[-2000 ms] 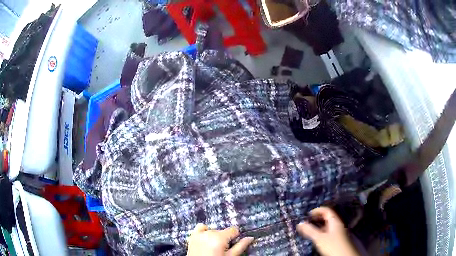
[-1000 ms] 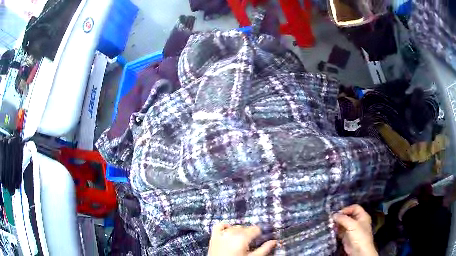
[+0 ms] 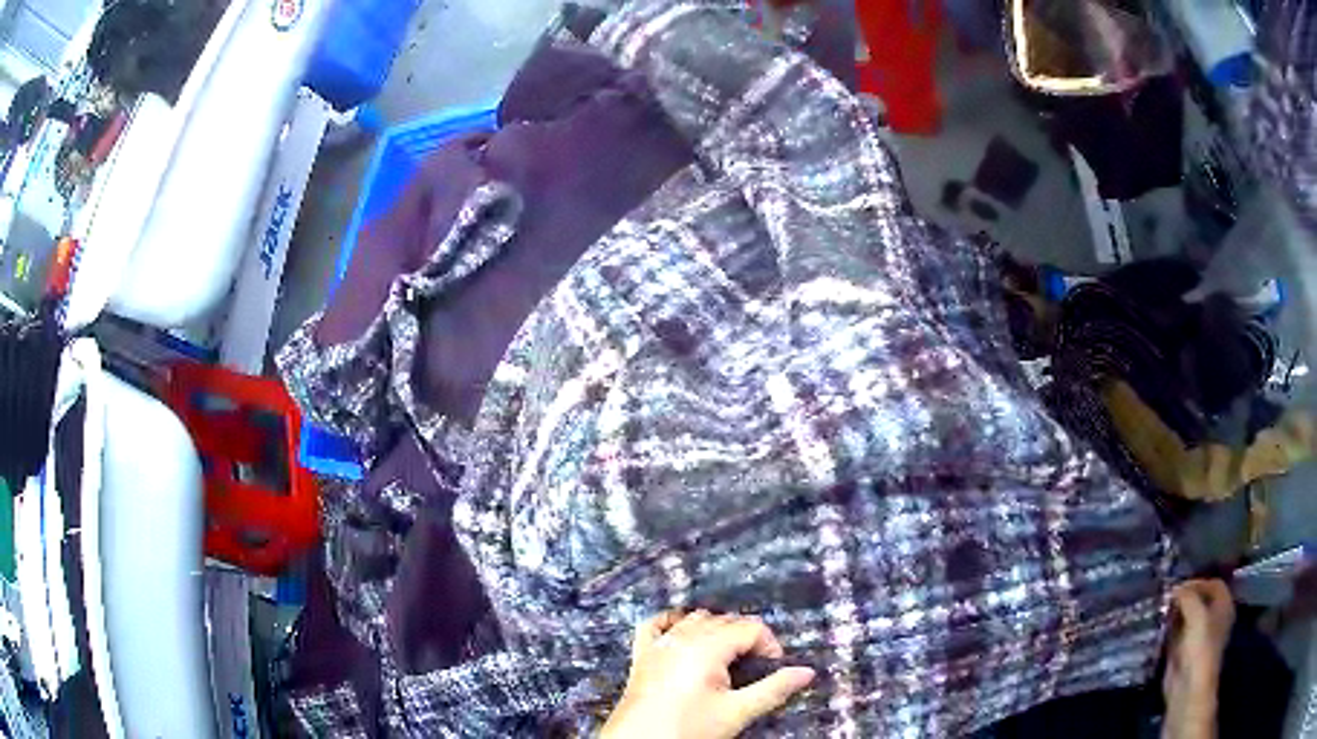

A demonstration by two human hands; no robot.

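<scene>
A large grey, white and purple plaid cloth (image 3: 924, 419) lies spread and bunched in front of me. Its plain dark purple side (image 3: 578, 188) shows at the upper left. My left hand (image 3: 708, 676) is at the bottom middle on the cloth, fingers curled on a fold near the lower edge. My right hand (image 3: 1196, 643) is at the lower right and pinches the cloth's right edge. Its fingertips are partly hidden by the cloth.
A blue crate (image 3: 412, 145) stands behind the cloth at left, beside white sewing machine parts (image 3: 152, 534) and a red container (image 3: 260, 469). A red stool (image 3: 898, 65) is at the top. Dark bundles (image 3: 1155, 339) with a mustard strip (image 3: 1184, 459) lie at right.
My right hand has moved right along the cloth, away from my left hand. The upper part of the cloth has shifted up and right, and more of the purple side shows.
</scene>
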